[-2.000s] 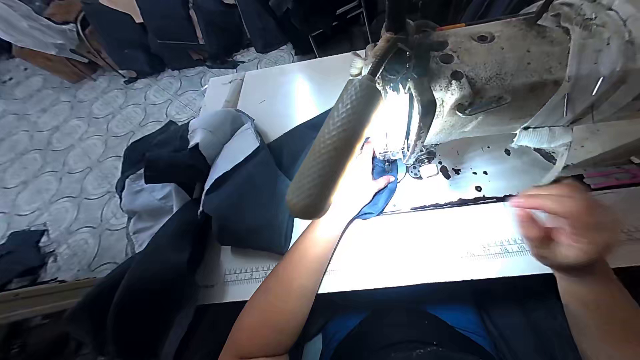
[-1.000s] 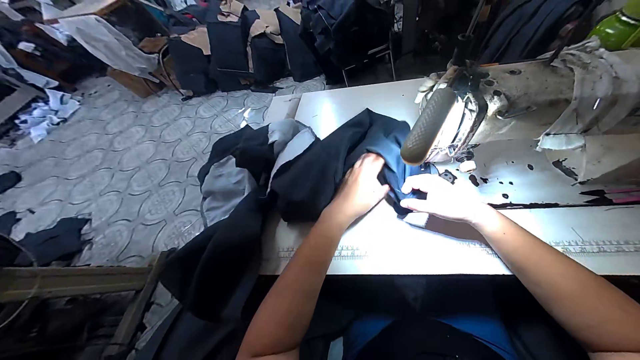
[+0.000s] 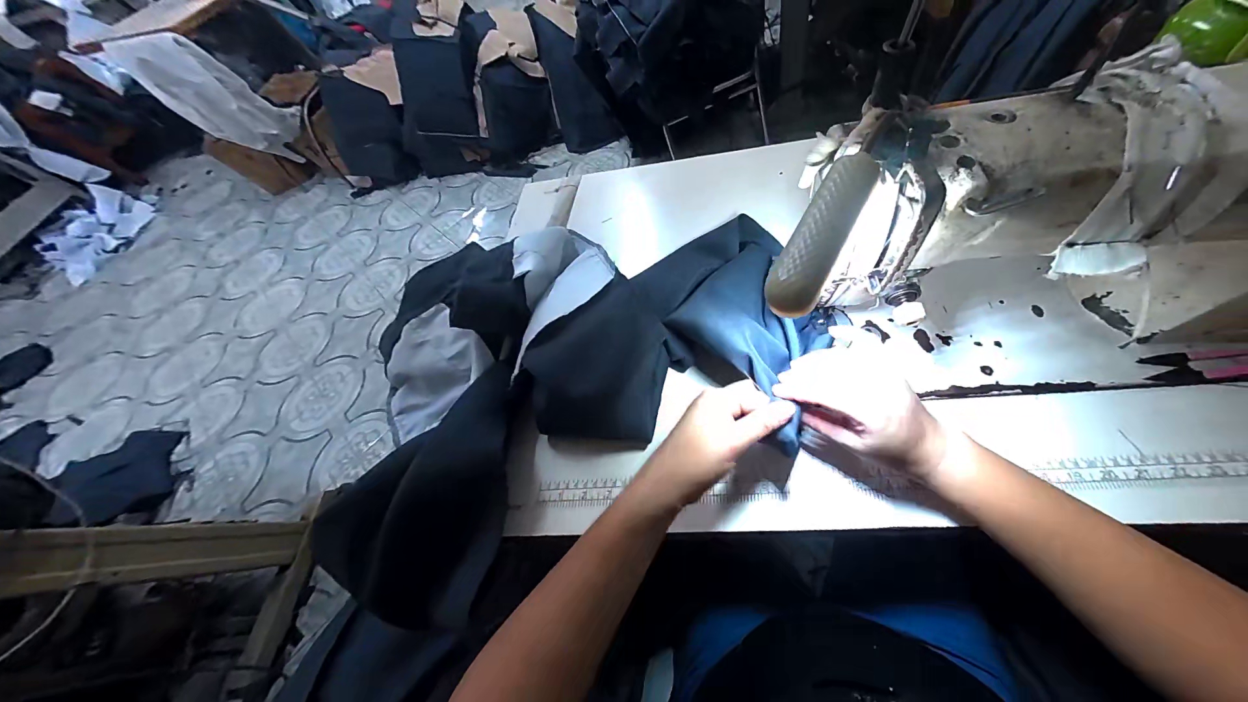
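Observation:
Dark blue fabric (image 3: 746,302) lies bunched on the sewing table, with its right end below the head of a sewing machine (image 3: 994,185). My left hand (image 3: 717,434) pinches the edge of this fabric between thumb and fingers. Close to it, on the right, my right hand (image 3: 863,395) grips the same edge, and strong lamp light washes out part of it. An elongated textured lamp or cover (image 3: 822,234) hangs in front of the needle area and hides much of it. Black cloth with grey lining (image 3: 439,370) joins the blue part and hangs over the table's left edge.
A measuring tape (image 3: 1150,470) runs along the front of the white tabletop (image 3: 682,185). Pink-handled snips (image 3: 1209,366) lie at the far right. Dark cut pieces (image 3: 448,88) stand behind the table, a wooden rail (image 3: 156,554) is at lower left, and scraps lie on the tiled floor.
My right hand, off to the right of the fabric two seconds ago, has moved left onto it. My left hand has come out from beside the needle area toward the front. The view has shifted.

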